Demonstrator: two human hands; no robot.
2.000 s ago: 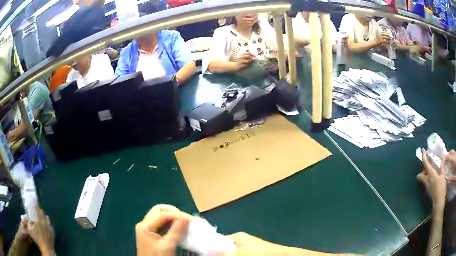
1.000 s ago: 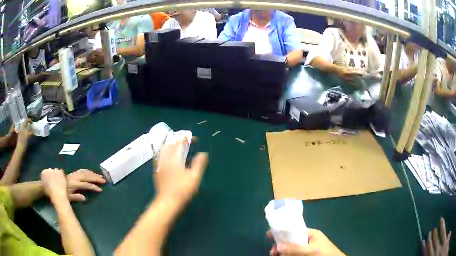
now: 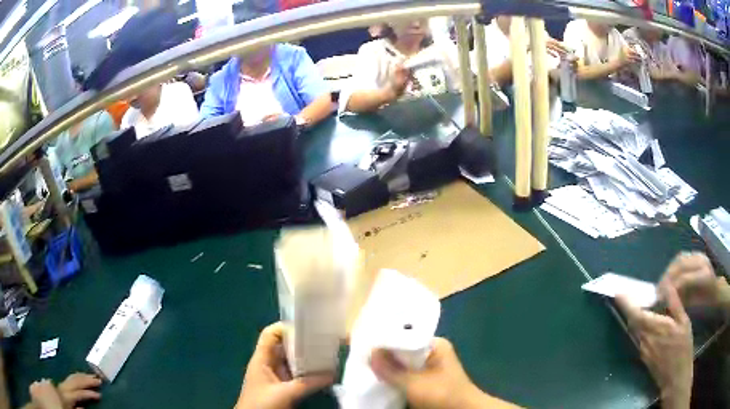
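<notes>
My left hand (image 3: 280, 371) holds an upright white carton (image 3: 310, 303) by its lower part; its upper end is blurred and a white flap stands at the top. My right hand (image 3: 428, 375) holds a whitish wrapped device (image 3: 400, 319) just right of the carton, with a small dark spot on it. Another white carton (image 3: 122, 331) lies at the left with whitish wrapping showing at its upper end.
A tan cardboard sheet (image 3: 472, 240) lies behind my hands. Black boxes (image 3: 200, 188) stand at the back left, a pipe frame crosses above. White flat pieces (image 3: 616, 172) are heaped at right. Other people's hands (image 3: 668, 327) work at right and rest at the lower left (image 3: 68, 393).
My left hand has left the carton lying at the left and now holds an upright carton. My right hand has brought the wrapped device beside it. The view has turned right.
</notes>
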